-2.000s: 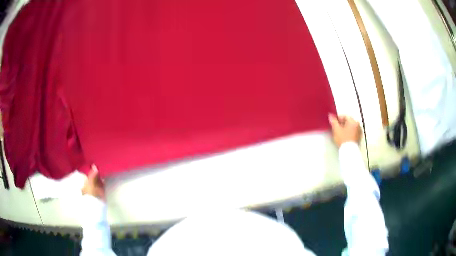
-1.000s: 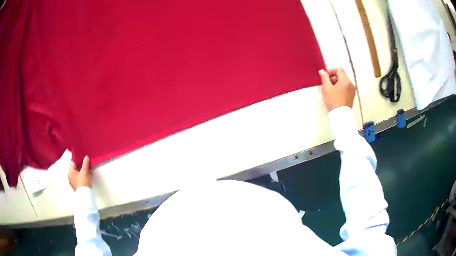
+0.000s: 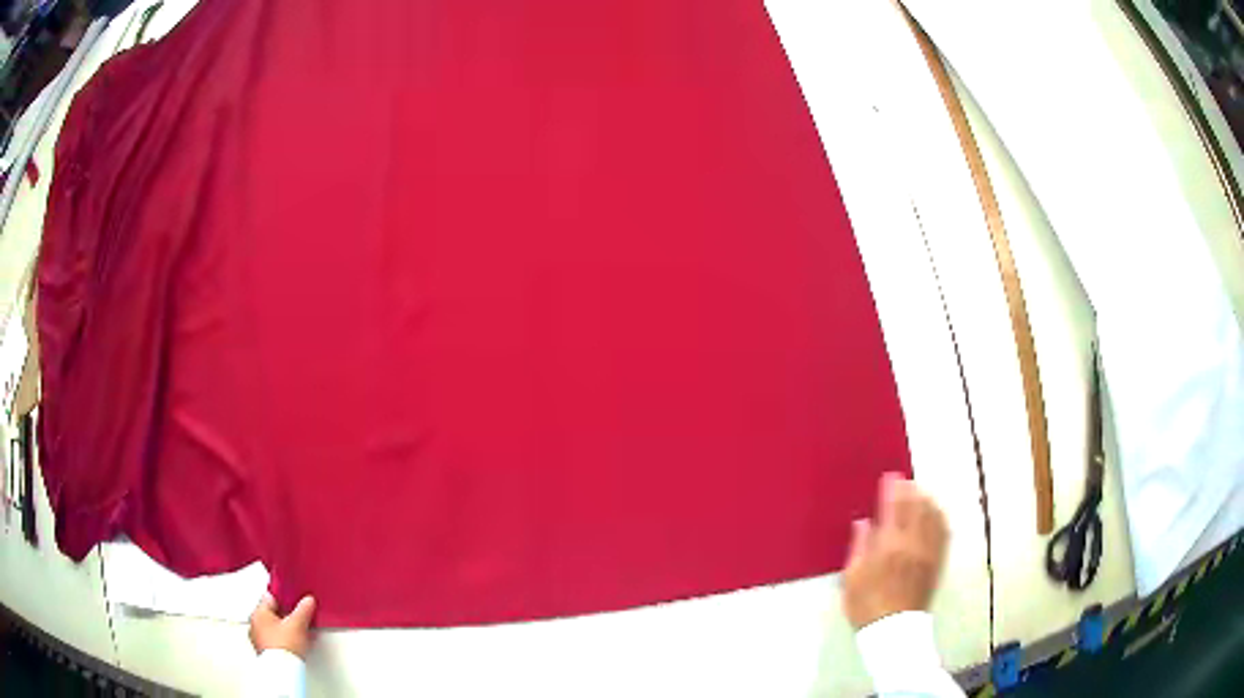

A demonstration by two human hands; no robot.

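Note:
The red cloth [image 3: 573,314] lies spread over the cream table, smooth in the middle and right, rumpled in folds at the left. My left hand [image 3: 284,630] pinches the cloth's near left corner. My right hand [image 3: 896,552] is at the near right corner, slightly blurred, its fingertips on or just over the cloth edge; whether it grips cannot be told. White paper [image 3: 184,588] shows from under the cloth at the near left.
A wooden ruler [image 3: 1011,280] lies right of the cloth, with black-handled shears [image 3: 1076,545] beside its near end. White material [image 3: 1173,355] lies at far right. Blue clamps [image 3: 1007,664] sit on the near right table edge. Dark bars [image 3: 26,477] lie at far left.
The view has shifted, so cloth and hands appear lower. The cloth's near edge lies straighter across. My right hand has changed from a pinch to a flatter pose; my left hand still holds the corner.

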